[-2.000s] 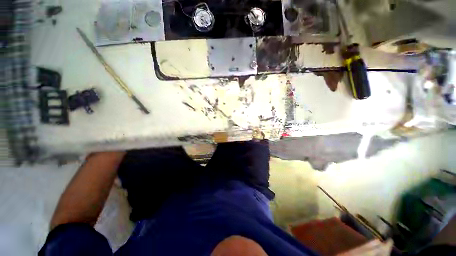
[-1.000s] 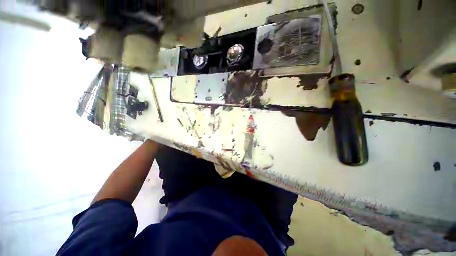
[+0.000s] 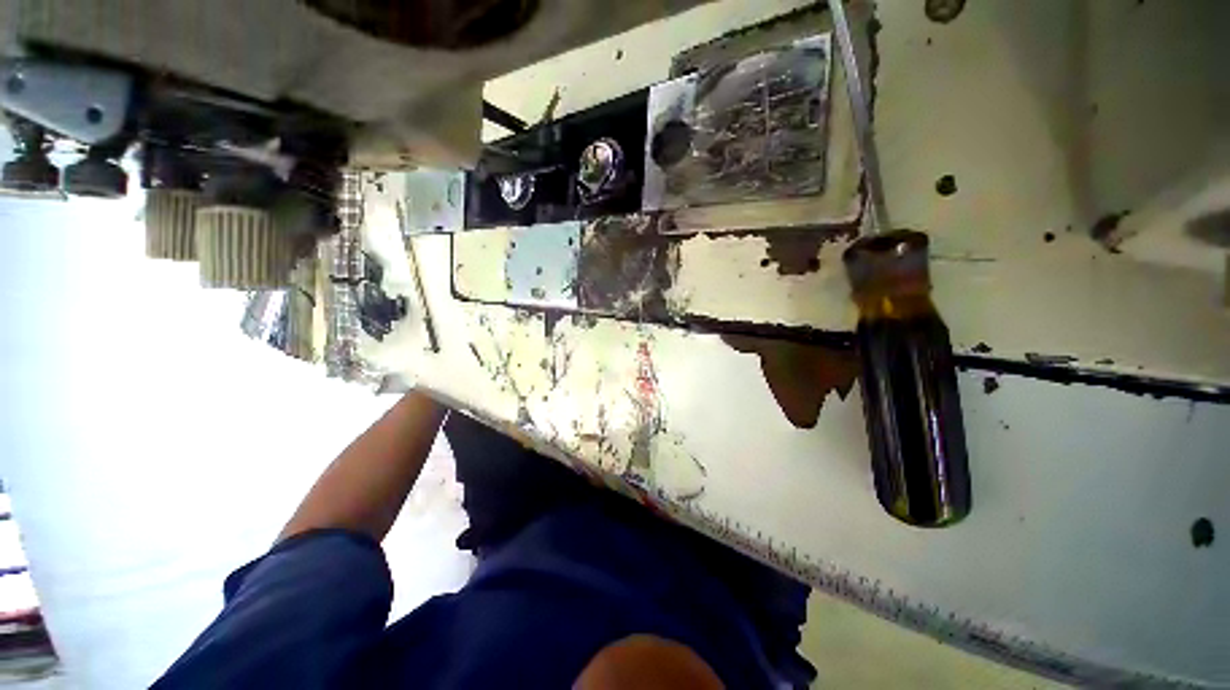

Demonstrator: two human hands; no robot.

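Neither hand shows. My left forearm runs up to the table's front edge, where the hand is hidden below it. Nearest in front of me lies the bed of a sewing machine, with two shiny rotary hooks (image 3: 599, 167) in its dark slot. A scratched slide plate (image 3: 758, 124) is right of them, and a small grey needle plate (image 3: 542, 264) below. A screwdriver (image 3: 912, 391) with a black-and-yellow handle lies on the right, shank pointing up. A thin needle file (image 3: 420, 276) lies left of the bed.
The cream machine head (image 3: 405, 68) hangs over the upper left, with ribbed knobs (image 3: 243, 245) below it. Small dark parts (image 3: 383, 313) and plaid cloth (image 3: 345, 256) lie at the table's left edge. A measuring tape (image 3: 863, 593) runs along the front edge.
The view has swung toward the right side of the table and closer. The machine head and knobs have come into view at upper left. The screwdriver looks larger; the left forearm stays at the table edge.
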